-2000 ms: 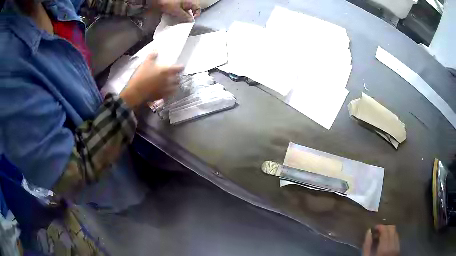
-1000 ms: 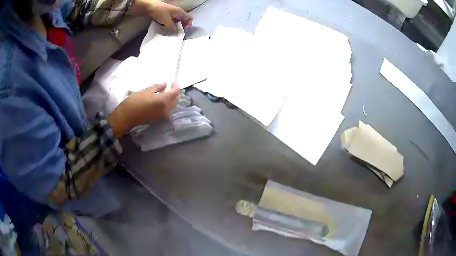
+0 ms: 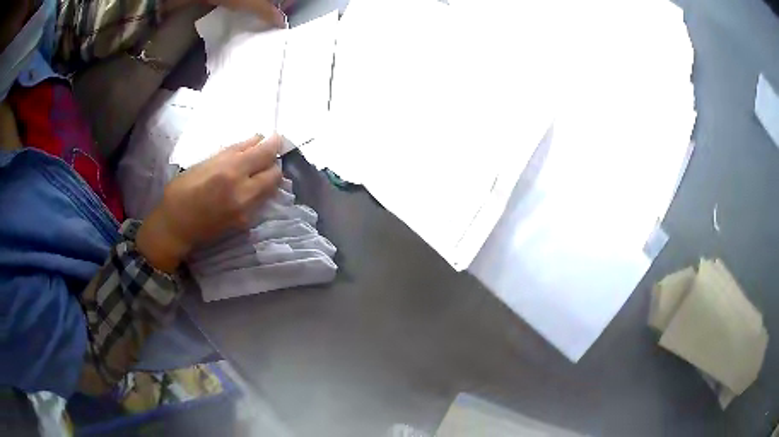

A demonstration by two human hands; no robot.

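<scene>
Neither of my hands is in view. Large white cut sheets (image 3: 444, 111) lie overlapping across the middle of the grey table (image 3: 342, 358), with one sheet's corner (image 3: 572, 290) sticking out toward me. A stack of small folded white pieces (image 3: 273, 256) lies fanned at the left. Another person's hand (image 3: 209, 201) is above that stack and pinches the edge of a white piece (image 3: 239, 85). That person's other hand (image 3: 256, 10) is at the piece's top end, partly cut off by the frame. A bit of green shows under the sheets' edge.
The person in denim with plaid cuffs (image 3: 120, 299) is at the left. Beige pattern pieces (image 3: 717, 329) lie at the right. A beige and white piece (image 3: 491, 422) is cut off at the bottom. A white strip (image 3: 769, 107) is at the right edge. A blue crate (image 3: 162, 418) stands lower left.
The view has moved closer to the white sheets. The hand at the lower right two seconds ago is out of the picture. The flat grey tool has left view. The other person still holds a white piece.
</scene>
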